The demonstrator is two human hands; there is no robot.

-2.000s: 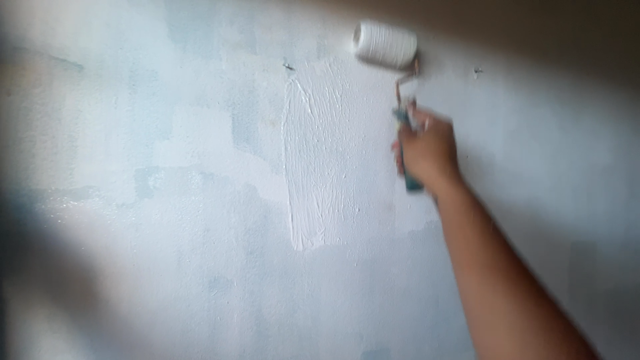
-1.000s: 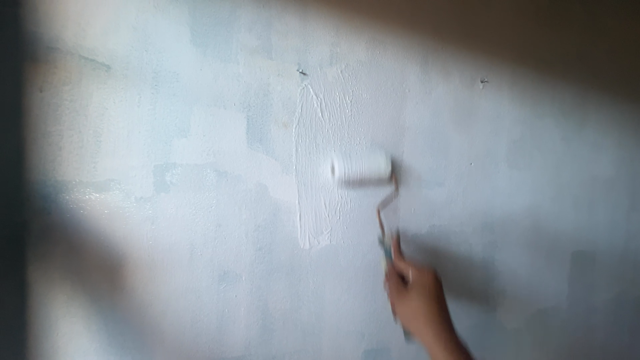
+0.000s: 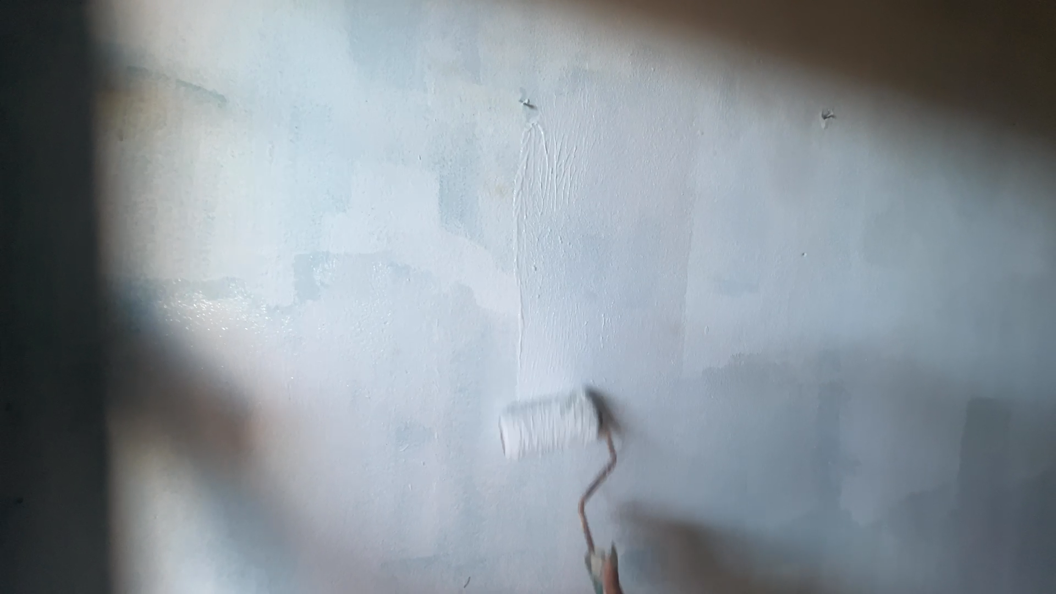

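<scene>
A paint roller (image 3: 551, 425) with a white, paint-loaded sleeve lies against the wall (image 3: 396, 487), low and just right of the middle of the view. Its bent wire frame runs down to a greenish handle at the bottom edge. Only a finger or so of my right hand (image 3: 610, 571) shows there, on the handle; the rest is cut off by the frame. A ridged streak of wet white paint (image 3: 549, 181) runs down the wall above the roller. My left hand is out of view.
Small nails or marks stick out of the wall, one (image 3: 528, 104) above the streak and one (image 3: 827, 117) at the upper right. A dark vertical edge (image 3: 49, 297) fills the far left. Shadows cross the wall, which has patchy white and bluish paint.
My right hand has moved down with the roller, from near the upper nails two seconds ago to the lower part of the view. The thick ridges in the streak are now more spread out.
</scene>
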